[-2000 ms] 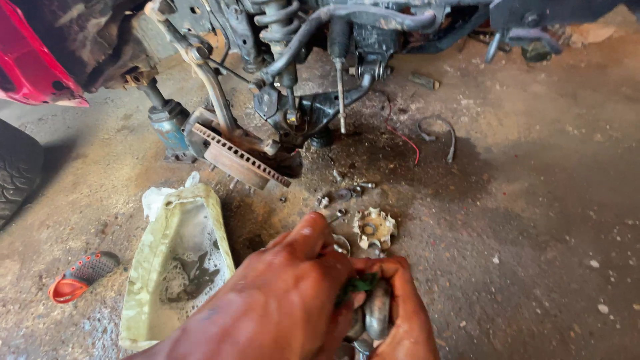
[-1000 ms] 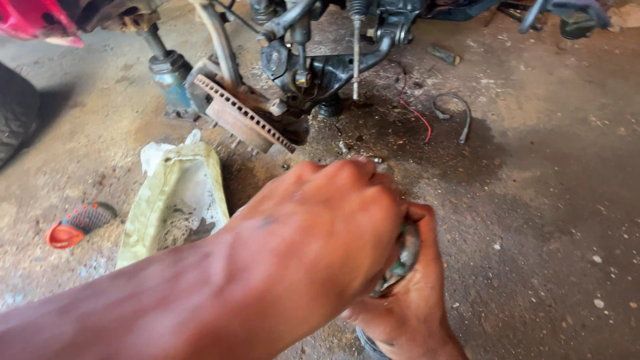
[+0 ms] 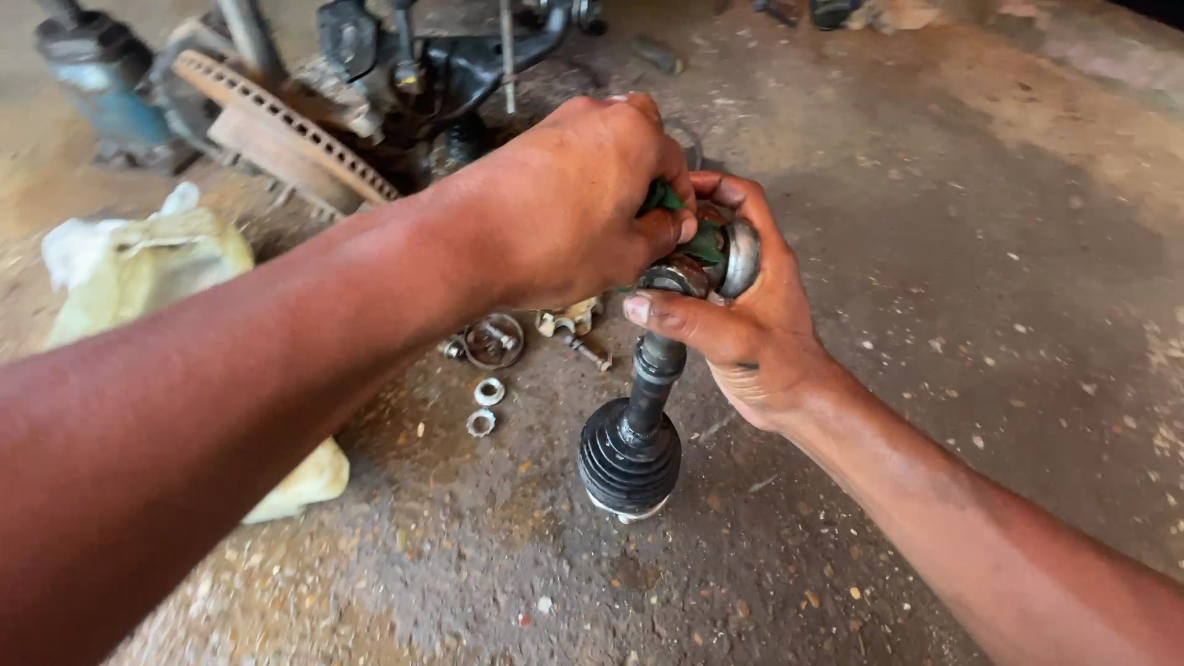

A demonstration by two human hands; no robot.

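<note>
A drive axle shaft (image 3: 654,365) stands upright on the floor, its ribbed black rubber CV boot (image 3: 631,458) at the bottom. At its top is a tripod joint with metal rollers (image 3: 741,257). My right hand (image 3: 763,324) grips this joint from the right, thumb in front and fingers behind. My left hand (image 3: 601,199) pinches a green cloth or similar soft green material (image 3: 705,242) against the top of the joint. The far side of the joint is hidden by my fingers.
Left of the shaft lie two metal rings (image 3: 488,391), a clamp ring (image 3: 492,341), a bolt (image 3: 588,352) and a rusty metal piece (image 3: 569,317). Farther back are a cut plastic container (image 3: 153,268), a brake disc (image 3: 287,125), a blue bottle jack (image 3: 116,97) and a suspension arm (image 3: 472,79).
The view has tilted down, and the shaft with its boot now shows below my hands. My left hand has shifted off the joint's top, uncovering green material and a roller.
</note>
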